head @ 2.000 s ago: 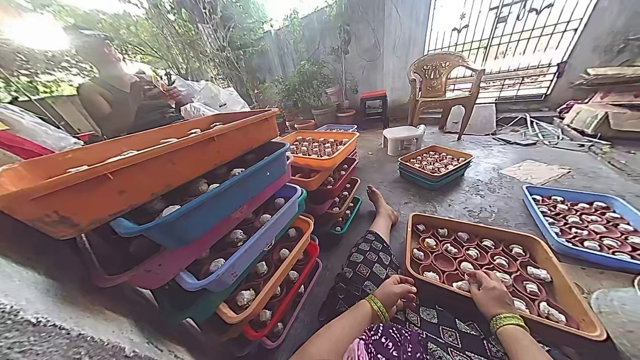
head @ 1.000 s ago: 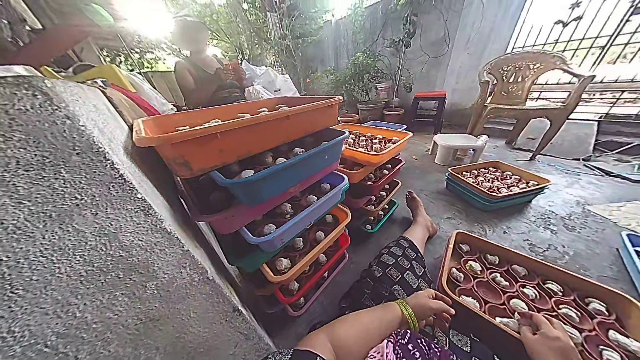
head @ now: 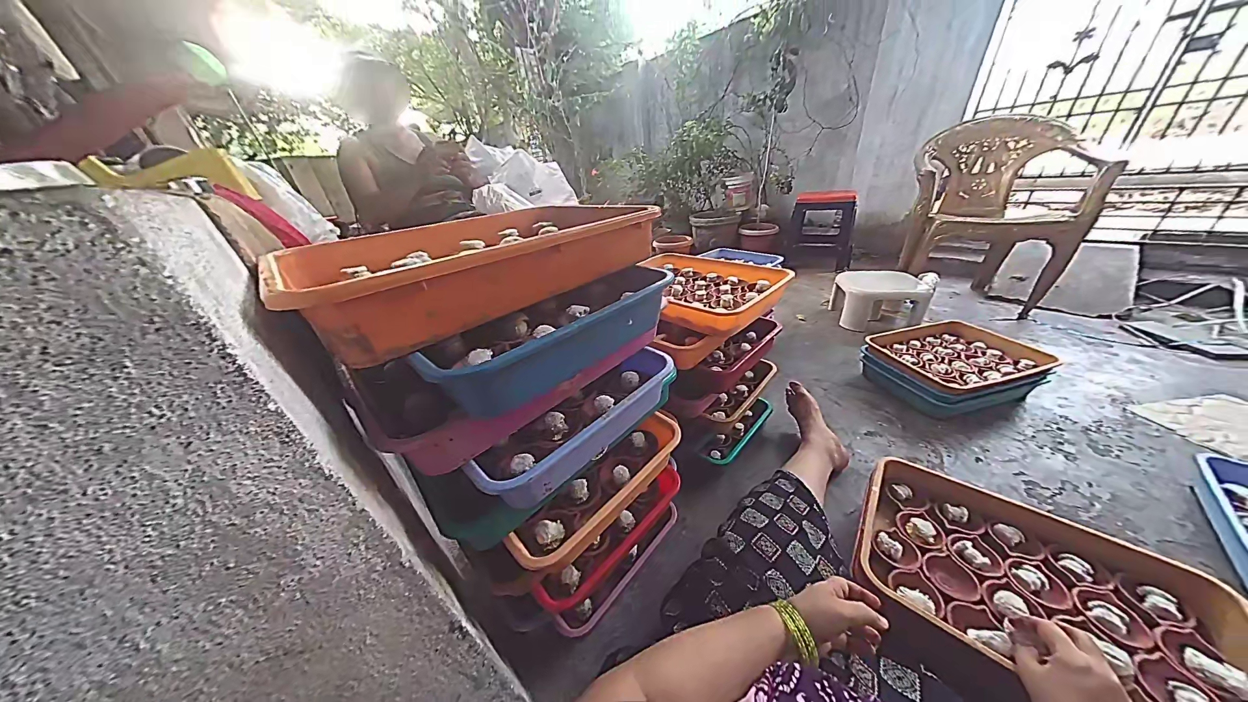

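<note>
An orange-tan plastic tray (head: pixel 882 546) lies at the lower right, filled with small reddish-brown clay cups, most with a whitish lump in them. One clay cup (head: pixel 951 577) in the left part shows no lump. My right hand (head: pixel 1063 658) reaches over the tray's near side, its fingertips at a whitish lump (head: pixel 992 641); whether they grip it is unclear. Beside the tray's left edge is my left hand (head: pixel 837 614), with green bangles at the wrist and fingers loosely curled, nothing seen in it.
Tall stacks of coloured trays (head: pixel 478 292) rise at centre-left beside a rough concrete ledge (head: pixel 195 439). Another tray stack (head: pixel 960 366), a white stool (head: pixel 882 297) and a plastic chair (head: pixel 1004 195) stand beyond. A person (head: pixel 390 166) sits behind the stacks. My outstretched leg lies between.
The view has swung left. My right hand was farther over the tray two seconds ago and is now at its near side. My left hand stays near the tray's left edge.
</note>
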